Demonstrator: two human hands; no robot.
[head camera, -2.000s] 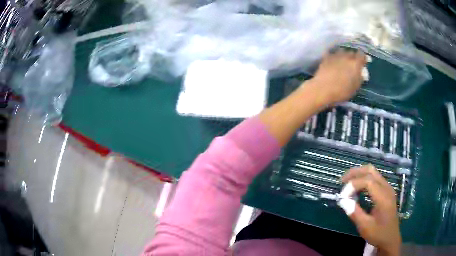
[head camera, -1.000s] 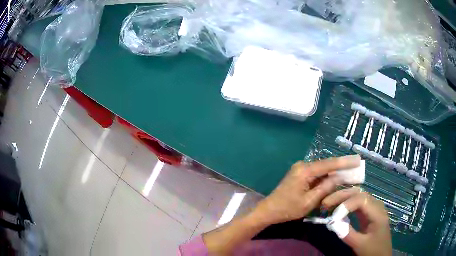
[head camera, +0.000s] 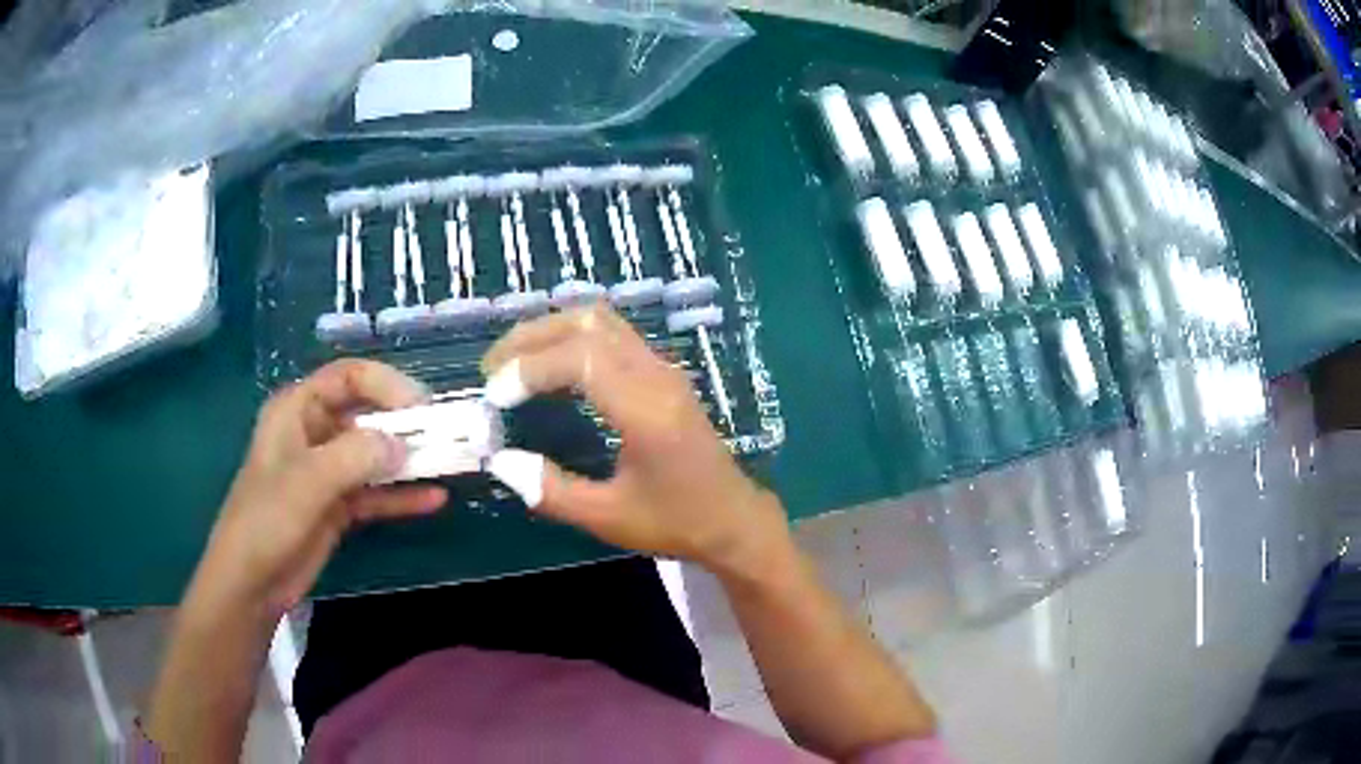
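A white unit (head camera: 426, 442) is held level between both hands above the near edge of the component tray. My left hand (head camera: 321, 455) grips its left end with thumb and fingers. My right hand (head camera: 634, 448), with white finger cots on thumb and index finger, pinches its right end, where a pale grey end shows. The clear component tray (head camera: 746, 358) lies behind my hands. Grey-ended pin parts (head camera: 512, 246) stand in a row in it, with thin rods in front, partly hidden by my hands.
A finished-unit tray (head camera: 836, 246) with white units is to the right. Filled trays (head camera: 1179, 269) lie farther right. A clear tray (head camera: 1015, 545) overhangs the bench edge. A white stack (head camera: 117, 269) is at left. A plastic bag (head camera: 299, 60) and white card (head camera: 414, 87) are at the back.
The view has swung right, bringing the finished trays in. My left hand came back from the bag area with a white piece. Both hands now meet on one white unit.
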